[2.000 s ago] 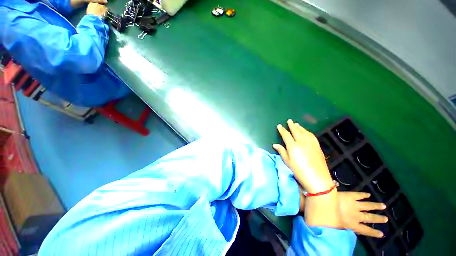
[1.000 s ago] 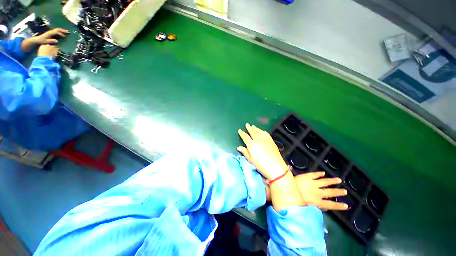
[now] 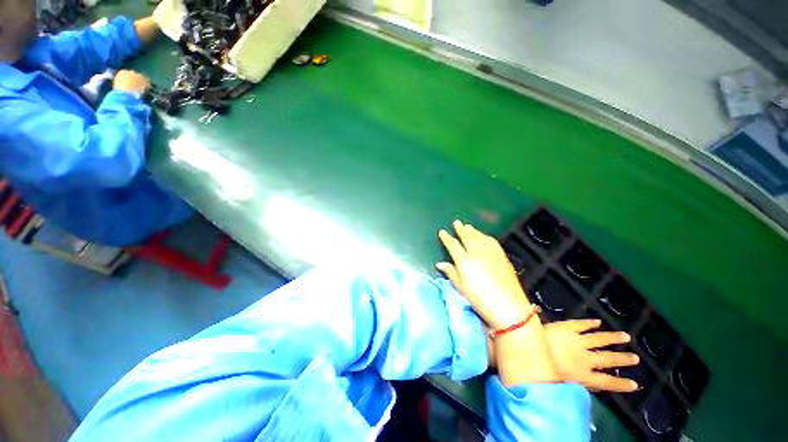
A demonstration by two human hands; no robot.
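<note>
A black compartment tray (image 3: 612,274) with two rows of square pockets lies at an angle on the glossy green bench (image 3: 406,155). Its pockets hold dark, shiny round shapes. My forearms cross beside it. My left hand (image 3: 594,356) is spread palm down over the tray's near side and covers some pockets. My right hand (image 3: 486,269), with a red string at the wrist, crosses over my left wrist. Its fingers are apart beside the tray's left end, and it shows no held object.
A neighbouring person in a blue smock (image 3: 73,142) sits at the upper left by a pale bin (image 3: 275,39) and a pile of black parts (image 3: 207,82). A silver disc (image 3: 301,59) and a gold piece (image 3: 320,59) lie near it. A pale ledge (image 3: 605,69) runs behind the bench.
The view has swung about, shifting the whole scene. My hands keep the same crossed, spread pose by the tray. One of the neighbour's hands has moved towards the bin.
</note>
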